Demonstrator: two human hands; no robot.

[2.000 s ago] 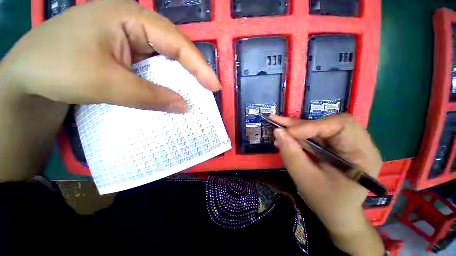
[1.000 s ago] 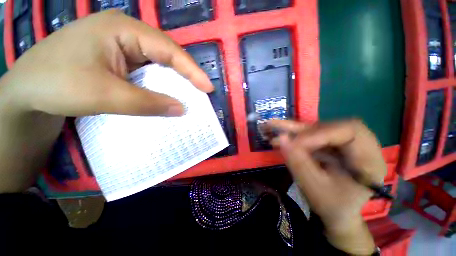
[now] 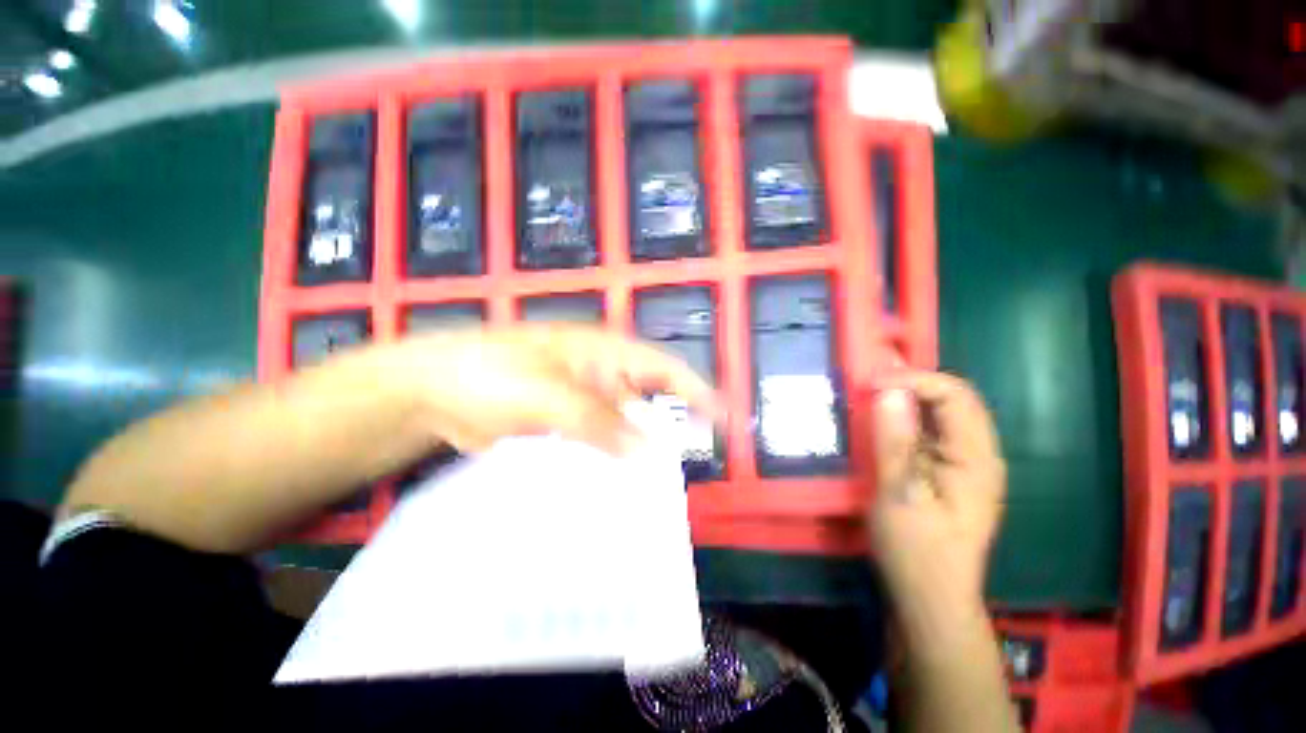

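The view is blurred. My left hand (image 3: 516,384) holds the white label sheet (image 3: 501,573), which hangs over the tray's near edge with faint marks near its bottom. A red foam phone tray (image 3: 501,287) lies in front of me, with two rows of open-back phones; one phone (image 3: 795,358) sits in the near right pocket. My right hand (image 3: 938,458) is at the tray's near right side, its fingers bent against the edge. No tweezers can be made out there.
Part of another red foam piece (image 3: 917,229) shows beyond the tray's right side, with a white paper (image 3: 895,93) at its far end. Another phone tray (image 3: 1139,473) lies to the right on the green bench (image 3: 1038,329). A blurred yellow and white object is at the far right.
The view has shifted and takes in the whole tray. My right hand has left the phone and is at the tray's right side. My left hand still holds the sheet, now hanging lower.
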